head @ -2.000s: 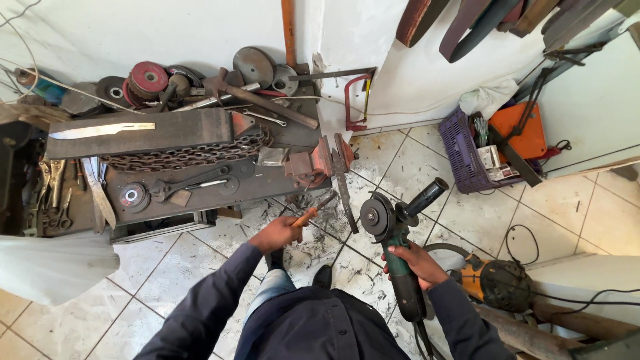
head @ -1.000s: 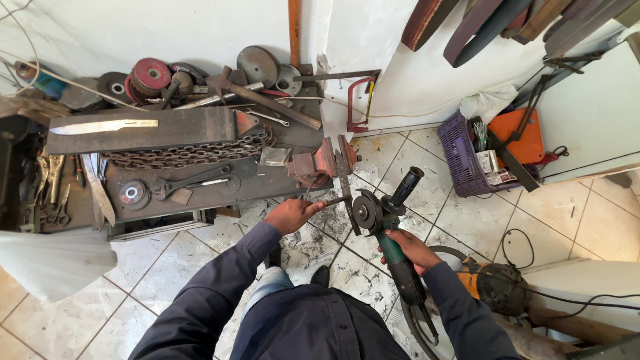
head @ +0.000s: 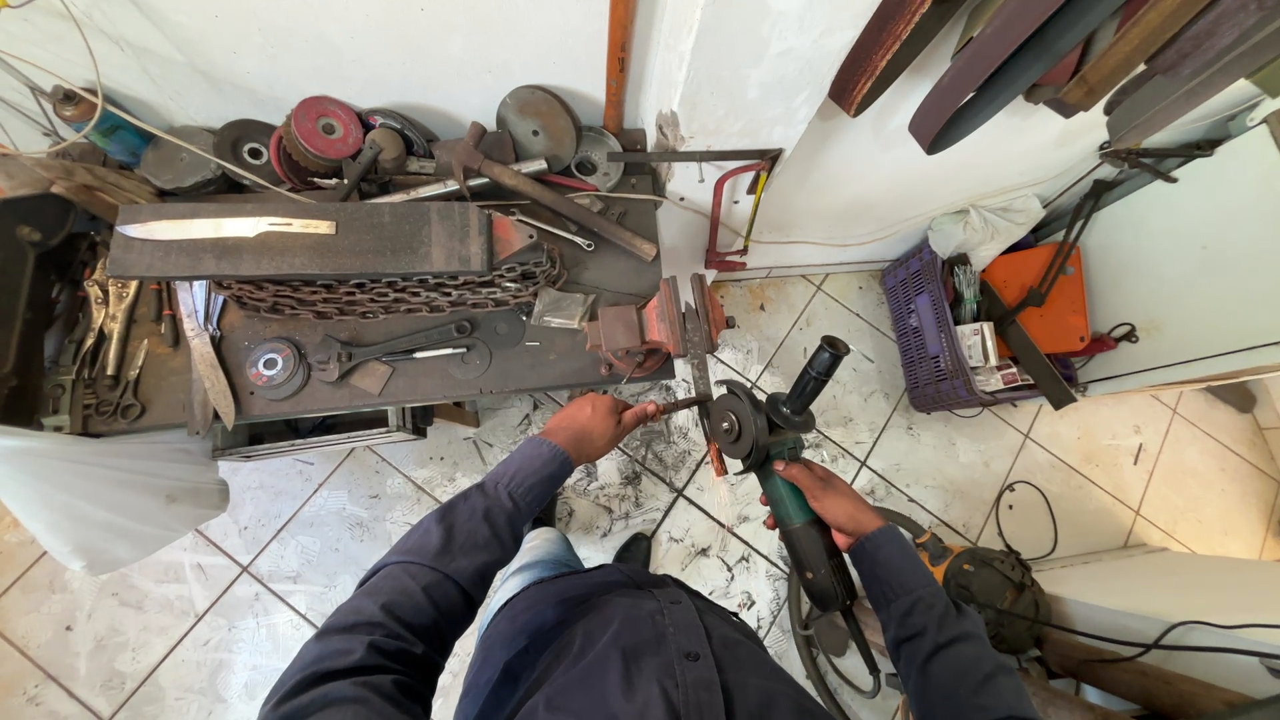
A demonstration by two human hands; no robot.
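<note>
My right hand (head: 822, 498) grips the green and black body of an angle grinder (head: 795, 500). Its disc (head: 738, 427) is against or very near a flat metal bar (head: 698, 362) clamped in a red bench vise (head: 660, 328). Orange sparks show just below the disc, by the bar's lower end. My left hand (head: 600, 428) is closed on a thin tool with a wooden handle (head: 650, 412), whose dark tip reaches the bar beside the disc. What kind of tool it is, I cannot tell.
A bench (head: 600, 250) on the left bears a hammer (head: 560, 195), a chain (head: 380, 295), a knife blade (head: 225, 229) and an adjustable wrench (head: 385, 350). A purple basket (head: 915, 330) stands on the floor at right. The grinder's cable (head: 860, 640) hangs near my right forearm. Sanding belts (head: 980, 75) hang above.
The grinder has moved left to the clamped bar, and sparks now show. My left hand has brought its tool up to the bar beside the disc.
</note>
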